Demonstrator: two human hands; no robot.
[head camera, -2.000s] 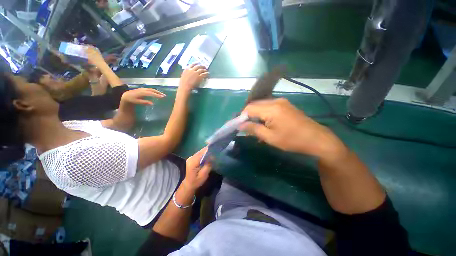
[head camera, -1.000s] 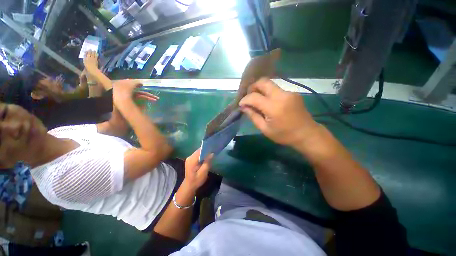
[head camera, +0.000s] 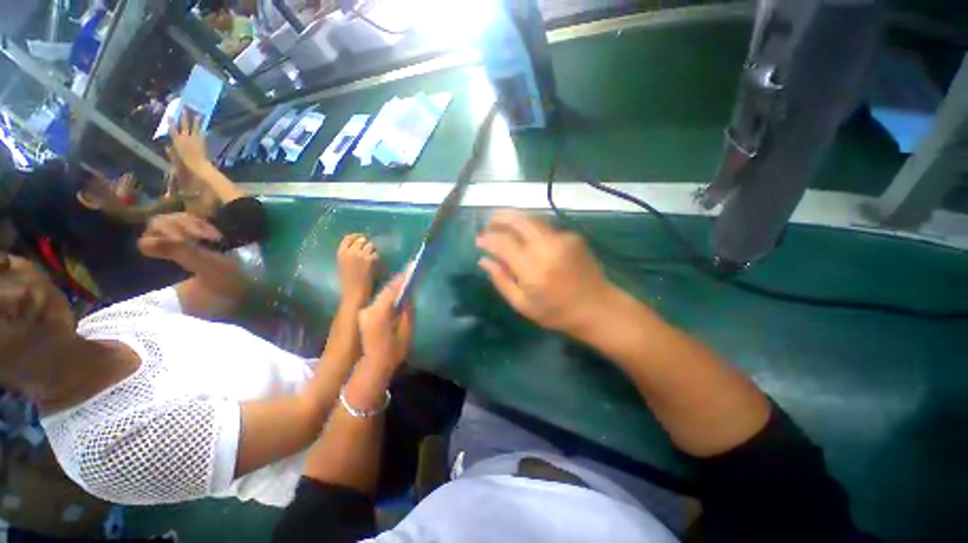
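My left hand, with a bracelet at the wrist, grips the lower end of a flat carton. The carton is seen nearly edge-on and slants up and to the right over the green bench; its upper part looks brown, its lower part pale blue. My right hand is just right of the carton, apart from it, with fingers partly curled and nothing seen in it. The fingers are slightly blurred.
A pale rail separates the bench from a green belt. Flat cartons and an upright blue box stand beyond it. A grey cylinder hangs at right; a black cable crosses the bench. A person in white sits at left.
The carton has turned edge-on and moved left with my left hand. My right hand has let go of the carton and moved slightly left and down. The neighbour's arm has shifted.
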